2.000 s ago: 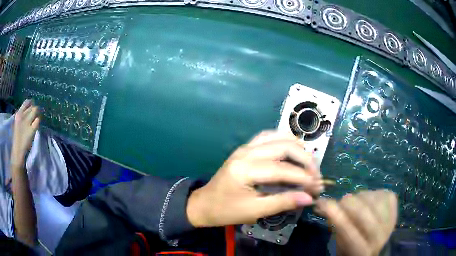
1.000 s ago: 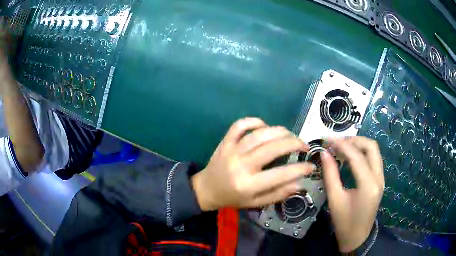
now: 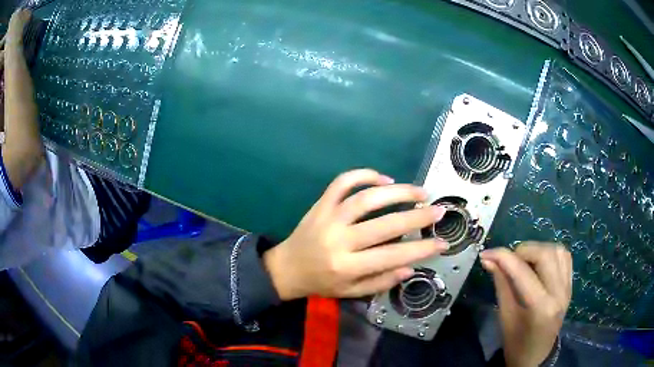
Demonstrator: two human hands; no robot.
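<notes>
The silver-grey three-bore housing [image 3: 466, 195] lies tilted on the green surface, its round bores facing up. My left hand [image 3: 348, 240] reaches over its left edge. Its fingers are slightly apart and rest on the housing, with fingertips at the middle bore, partly covering it. The upper and lower bores show. My right hand [image 3: 534, 290] is just right of the housing, with thumb and forefinger close together near its edge. It is slightly blurred, and I cannot tell whether a small ring is between the fingertips.
A clear blister tray [image 3: 574, 193] lies close along the housing's right side. Another tray [image 3: 93, 89] with some gold-coloured rings is at the far left, beside another person's arm [image 3: 21, 107]. A line of grey linked plates [image 3: 566, 36] runs along the upper right.
At one second ago, both hands' fingertips were at the middle bore. My right hand has since drawn back to the right and closed its fingertips. My left hand stays over the housing.
</notes>
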